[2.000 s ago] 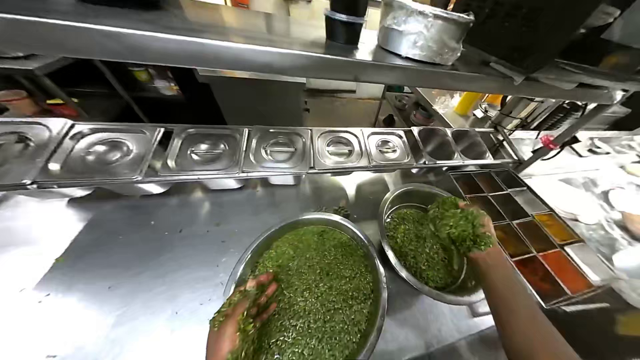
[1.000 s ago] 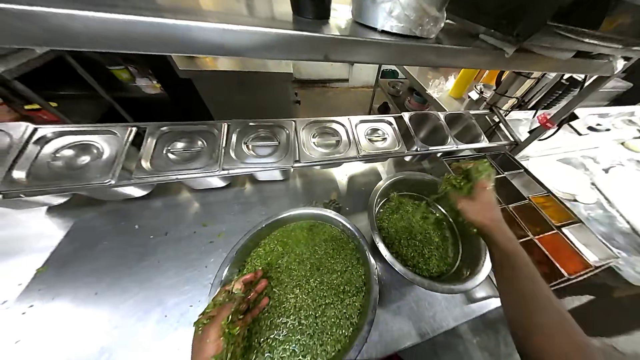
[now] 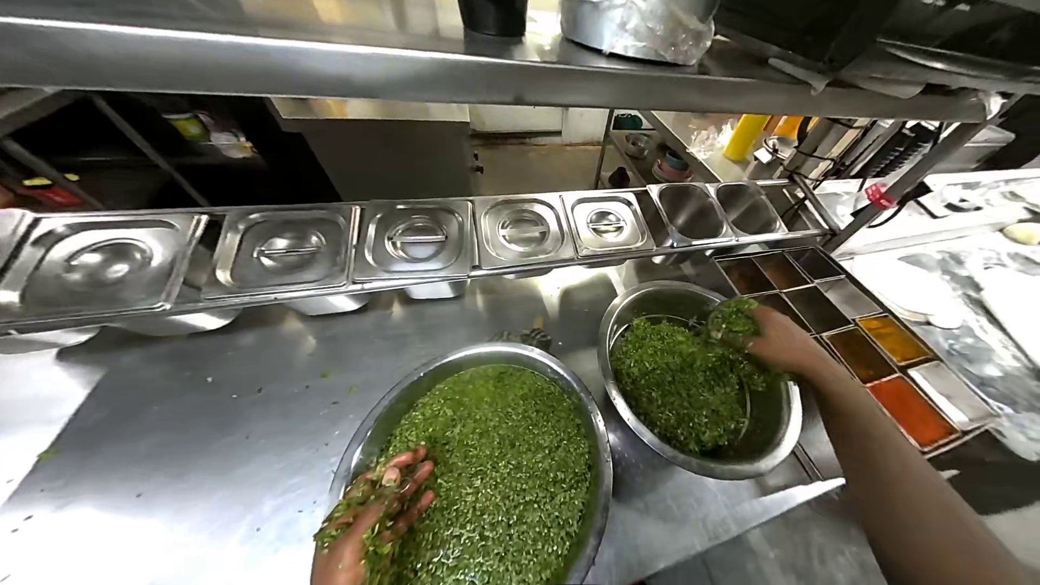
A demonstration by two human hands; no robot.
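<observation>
A large round steel bowl point(image 3: 601, 455) holds chopped green herbs point(image 3: 504, 455) in liquid. Over its left rim is my left hand point(image 3: 378, 512), palm turned up, fingers apart and curled, with bits of herb stuck to it. To the right stands a smaller steel bowl point(image 3: 792, 422) with a heap of wetter-looking chopped herbs point(image 3: 674, 382) inside a strainer or inner ring. My right hand point(image 3: 768, 333) is above that bowl's right side, closed around a clump of chopped herbs point(image 3: 734, 318); its fingertips are partly hidden by the greens.
Lidded steel pans point(image 3: 418, 240) line a rail behind the bowls, with open steel inserts point(image 3: 691, 213) at its right. A rack of spice compartments point(image 3: 914, 410) stands right of the smaller bowl. Above runs a steel shelf point(image 3: 325, 69). Herb scraps dot the steel counter point(image 3: 203, 422).
My right hand has moved inward over the smaller bowl since a second ago, still with herbs in it. My left hand stays at the large bowl's left rim.
</observation>
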